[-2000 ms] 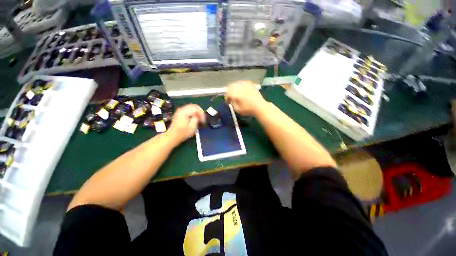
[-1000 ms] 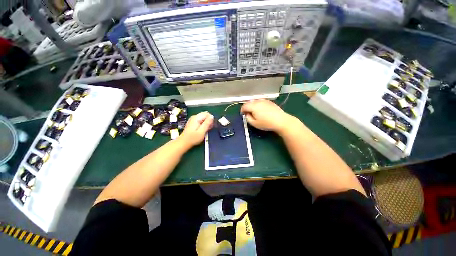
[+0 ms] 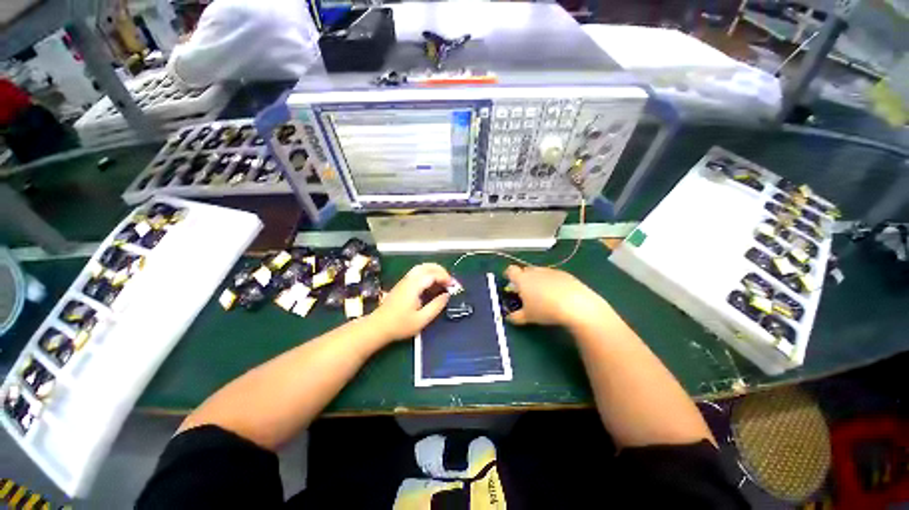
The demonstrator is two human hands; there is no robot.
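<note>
A dark test pad with a white border [image 3: 462,354] lies on the green mat. A small black smartwatch [image 3: 458,311] with a white tag lies on its upper part. My left hand [image 3: 417,301] is at the pad's upper left edge, its fingertips at the watch and its tag; whether they grip it is hard to tell. My right hand [image 3: 543,296] is just right of the pad, its fingers around a small black item [image 3: 511,301], partly hidden. A thin copper-coloured cable [image 3: 581,234] runs from the radio communication tester [image 3: 404,159] towards the pad's top.
A pile of tagged black units [image 3: 299,279] lies left of the pad. A white blister tray [image 3: 150,304] is at far left, a white tray stack [image 3: 678,234] at right. Greyish rear trays [image 3: 159,179] stand behind left. A person's white sleeve [image 3: 244,45] shows at the back.
The view has shifted, showing more behind the tester. My left hand has moved in from the pad's left edge to the watch. My right hand has moved down along the pad's right side.
</note>
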